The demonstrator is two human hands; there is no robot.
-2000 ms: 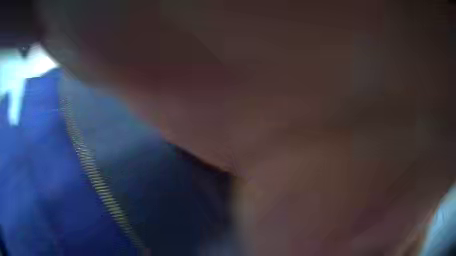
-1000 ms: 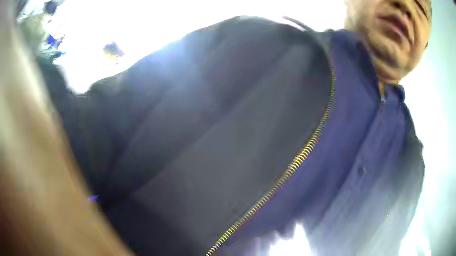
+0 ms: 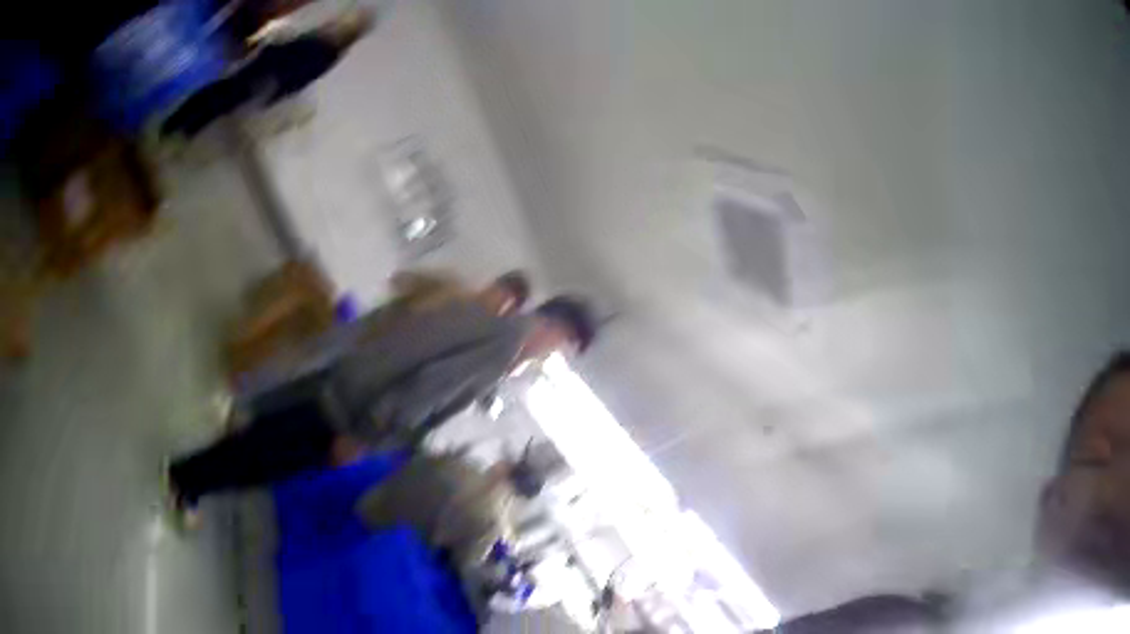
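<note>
The view is tilted sideways and blurred. Neither of my hands shows. A brightly lit bench with a long white light (image 3: 651, 489) runs through the lower middle, with small things on it too blurred to name. A person in a grey top and dark trousers (image 3: 415, 372) is beside it, with another person's head just behind. A further person (image 3: 434, 495) is lower down at the bench. A large blue thing, possibly a bin (image 3: 359, 557), is beside them.
Part of a person's head (image 3: 1097, 464) is close at the right edge. Brown cartons (image 3: 93, 198) lie at the upper left, and another carton (image 3: 279, 316) is nearer the middle. Blue things and a dark-clothed person (image 3: 267, 74) are at the top left. Pale floor (image 3: 87, 495) shows at left.
The dark jacket and navy shirt that filled the view are gone. The view has swung to the wider room, and the near person's head is now low at the right edge.
</note>
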